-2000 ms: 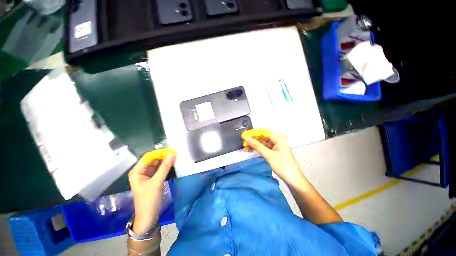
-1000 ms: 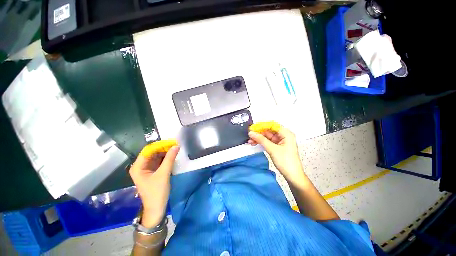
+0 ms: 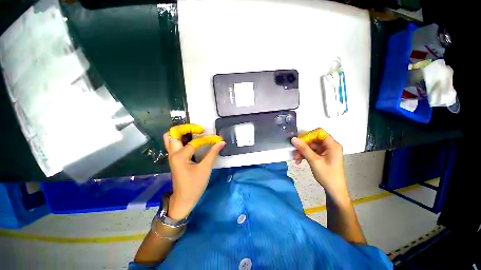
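Observation:
Two dark smartphones lie back up on the white mat [image 3: 274, 34]: the far phone [image 3: 266, 95] and the near phone [image 3: 263, 134], close together. Each has a white square label at left and cameras at right. Glare lies over the near phone's cameras, and a clear, nearly invisible protective film [image 3: 282, 124] seems to span it. My left hand [image 3: 192, 166], in yellow finger cots, pinches at the phone's left end, with one finger raised. My right hand [image 3: 321, 153] pinches at its right end. The film's edges are hard to see.
A small white packet with a blue stripe [image 3: 335, 92] lies right of the phones. A blue parts bin [image 3: 393, 79] holds white tissue and scraps. Overlapping translucent film sheets [image 3: 58, 95] lie left. A blue tub [image 3: 100, 198] is below the bench edge.
The view has shifted, so the phone tray has left the picture. My left hand has come in to the near phone's left end. My right hand stays at its right end.

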